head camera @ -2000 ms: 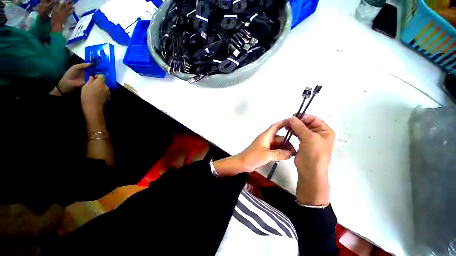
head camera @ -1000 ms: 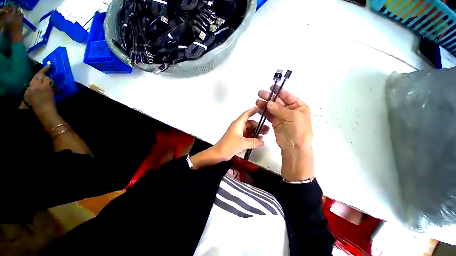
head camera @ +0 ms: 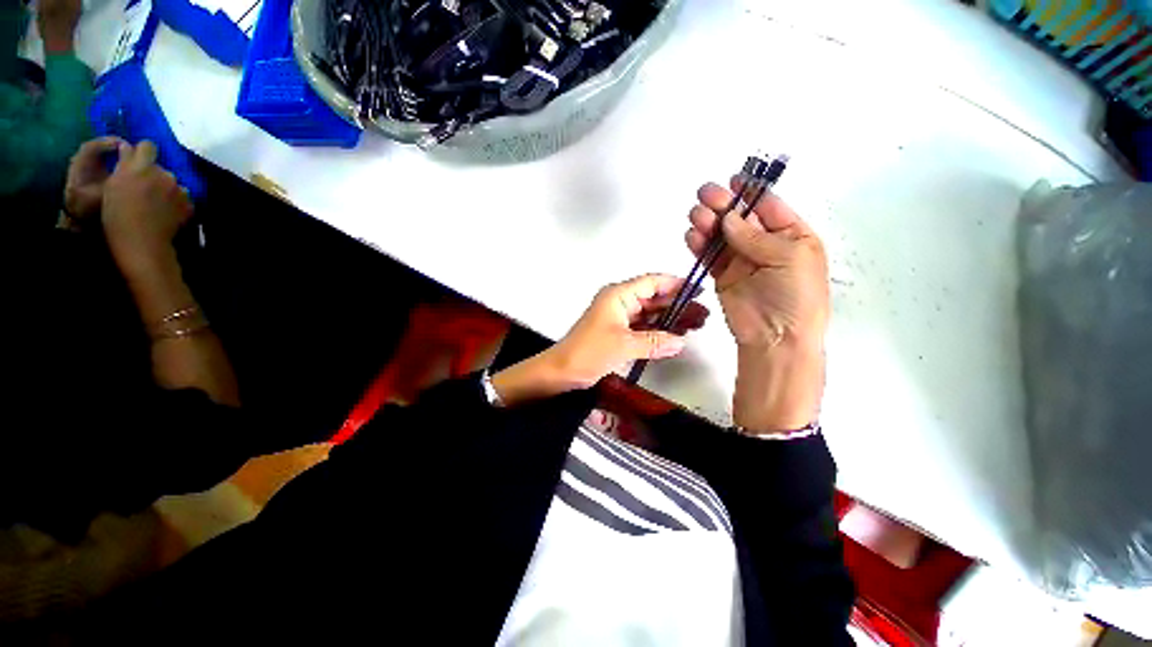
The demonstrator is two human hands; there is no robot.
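A dark cable [head camera: 692, 290] is held lengthwise between my two bare hands above the front of the white table. Its two connector ends point up and away, side by side, past my right fingers. My right hand [head camera: 773, 272] pinches the cable just below the connectors. My left hand [head camera: 622, 339] holds the lower part between thumb and fingers, and a short end shows below it. The part inside my left hand is hidden.
A round tub [head camera: 531, 134] heaped with black cables stands at the back. Blue boxes [head camera: 284, 95] are left of it. A grey translucent bag [head camera: 1093, 379] lies right, a light-blue basket [head camera: 1084, 48] back right. A neighbour's hands [head camera: 137, 202] hold a blue piece at left. Red stools show under the table [head camera: 935, 316].
Both hands still hold the cable. My right hand has moved a little up along it, closer to the connectors. The view has shifted, and the neighbour's two hands have come together at the blue piece.
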